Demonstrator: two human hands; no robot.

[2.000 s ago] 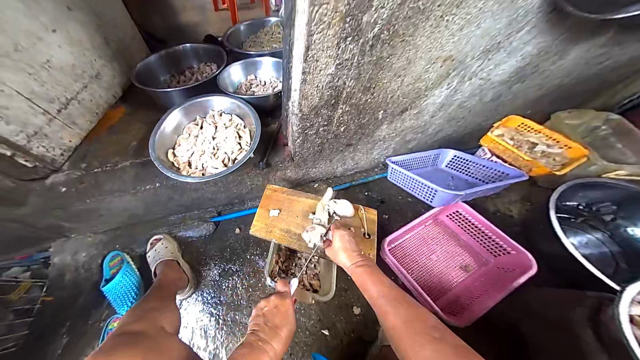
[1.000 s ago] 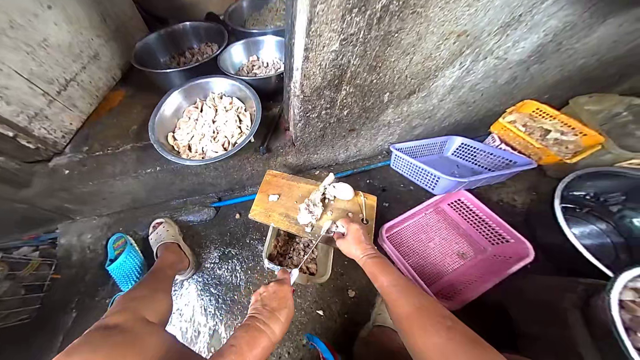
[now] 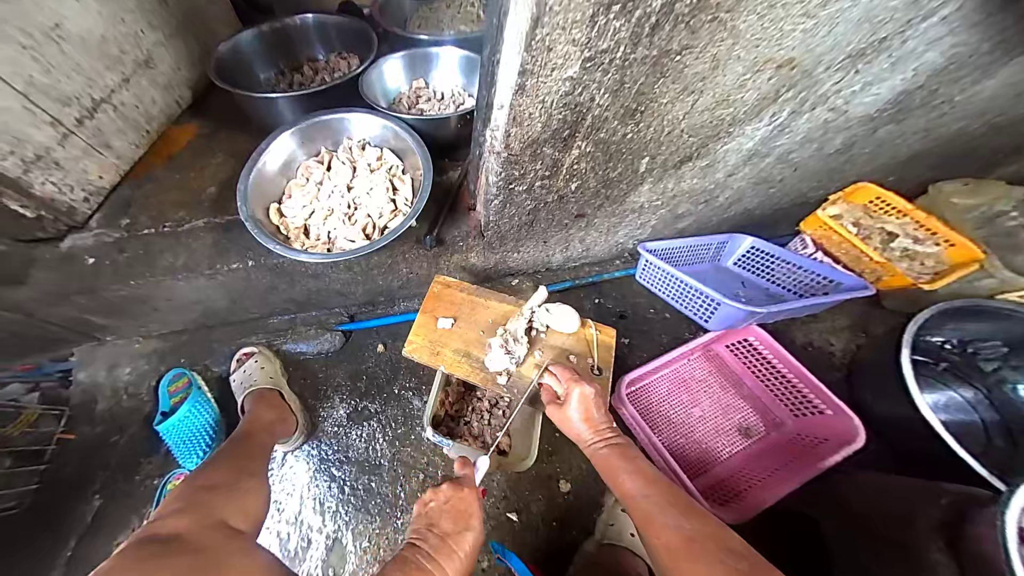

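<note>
My left hand (image 3: 452,512) grips the white handle of a knife (image 3: 516,412), whose thin blade slants up to the near edge of a wooden cutting board (image 3: 456,324). My right hand (image 3: 574,404) is at the board's near right edge by the blade tip, fingers curled; whether a small piece is pinched there cannot be told. A meaty bone (image 3: 512,340) with a pale rounded lump (image 3: 560,318) lies on the board, and a small white piece (image 3: 446,322) lies to its left. Chopped brown meat (image 3: 472,416) fills part of a plastic container (image 3: 524,448) below the board.
A steel bowl of pale meat pieces (image 3: 344,200) stands on the ledge, other bowls behind it. A purple basket (image 3: 744,280), a pink basket (image 3: 740,424) and a yellow basket (image 3: 904,240) lie right, beside a dark tub (image 3: 960,384). A blue pipe (image 3: 376,322) runs behind the board.
The bone and pale lump, held up by my right hand two seconds ago, now rest on the board. My right hand has moved down to the board's near edge.
</note>
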